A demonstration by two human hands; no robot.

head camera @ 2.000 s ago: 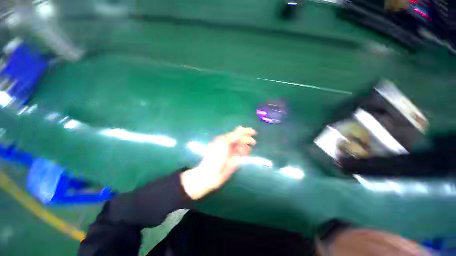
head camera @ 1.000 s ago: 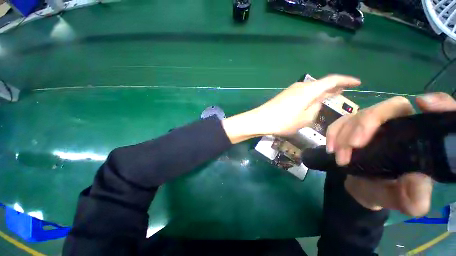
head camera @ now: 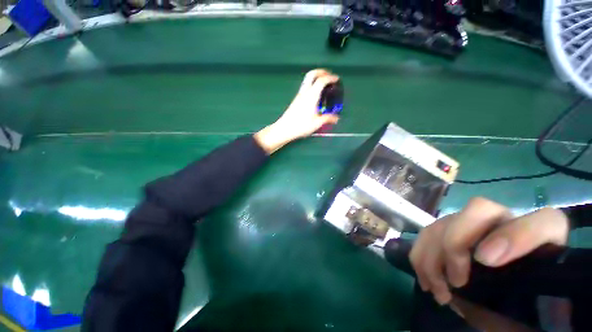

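Observation:
My left hand (head camera: 300, 111) is stretched out over the far half of the green bench. It grips a dark round unit (head camera: 332, 97) with a shiny blue edge, thumb and fingers around its side. My right hand (head camera: 468, 249) is wrapped around the thick black electric screwdriver (head camera: 519, 279) at the lower right. The screwdriver's nose points left, close to the pick-up plate (head camera: 368, 227) of the screw feeder (head camera: 415, 152). The bit tip is too small to make out. The feeder is a silver-white box with an open top and a small dark switch.
A second black round unit (head camera: 340, 32) stands at the bench's far side, beside a wide black parts tray (head camera: 409, 29). A white fan grille (head camera: 574, 39) is at the upper right. A black cable (head camera: 513, 178) runs right from the feeder. A blue stool (head camera: 36, 311) shows at the lower left.
My left hand has moved from over the feeder to the far left and taken hold of a round unit. The grey disc near my left forearm no longer shows. The screwdriver has come lower in view.

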